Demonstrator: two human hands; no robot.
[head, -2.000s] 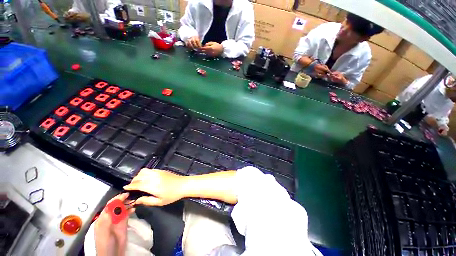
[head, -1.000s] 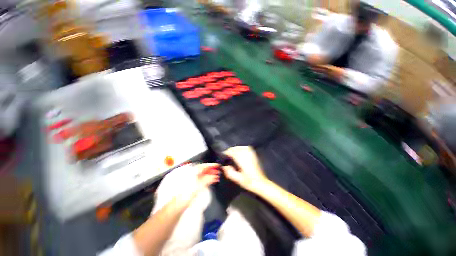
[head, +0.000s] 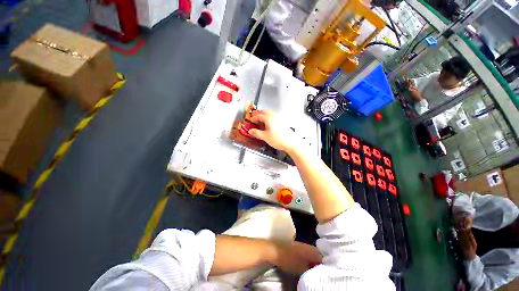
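My right hand [head: 272,129] reaches over the white machine table with its fingertips on a red housing [head: 246,129] at the brown-copper fixture [head: 239,136]. The fingers hide part of the housing, and whether it is fully seated cannot be told. My left hand [head: 295,257] is low over my lap, its fingers partly hidden by my right sleeve. A small red bit shows at its fingertips, but its grip cannot be made out. The blister tray [head: 383,219] at right holds several red housings [head: 380,170].
The machine table [head: 199,149] carries loose red pieces [head: 225,96] left of the fixture and an emergency stop button [head: 285,196] at its front edge. A gold cylinder [head: 329,59], fan [head: 330,107] and blue bin [head: 370,94] stand behind. People in white sit at right.
The view has swung left to the machine table. My right hand has gone from beside my left hand to the fixture. My left hand has moved lower, under my right sleeve.
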